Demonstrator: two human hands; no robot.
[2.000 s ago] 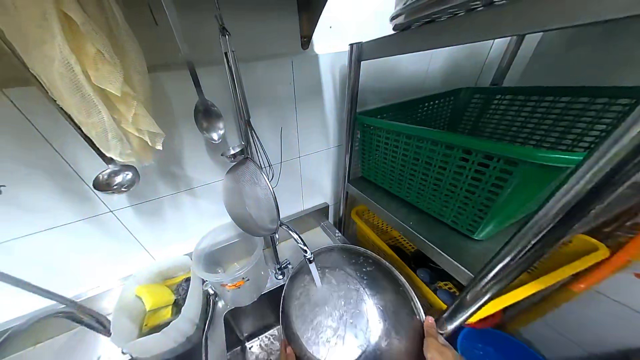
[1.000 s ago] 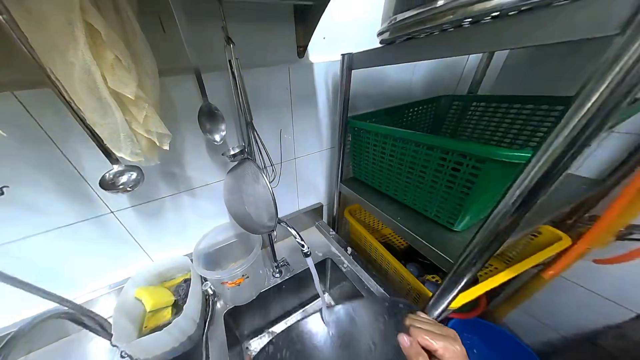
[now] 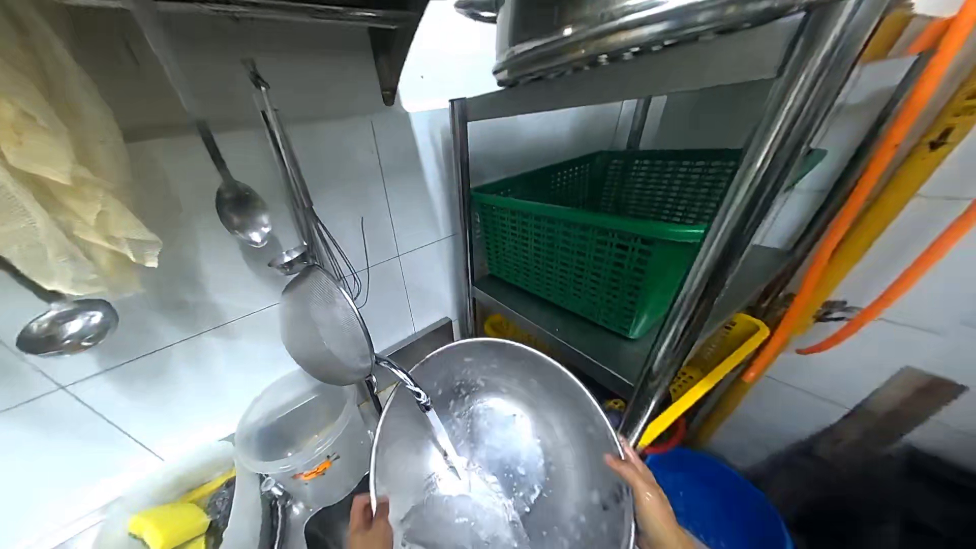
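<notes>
A large round stainless steel bowl (image 3: 564, 427) is tilted under the faucet (image 3: 404, 379), its inside facing me. Running water strikes the inner wall and pools low in the bowl. My left hand (image 3: 370, 524) grips the rim at the lower left, and my right hand (image 3: 644, 492) holds the rim on the right, thumb over the edge. The bowl hides most of the sink (image 3: 328, 518).
Left of the faucet are a clear plastic tub (image 3: 301, 435) and a container with a yellow sponge (image 3: 169, 524). A mesh strainer (image 3: 324, 324) hangs behind. Close on the right stand a metal rack post (image 3: 732, 221) and a blue bucket (image 3: 717, 499).
A second ago the bowl was low, with only my right hand visible. Now it is raised, its inside turned toward me, and both hands hold its rim.
</notes>
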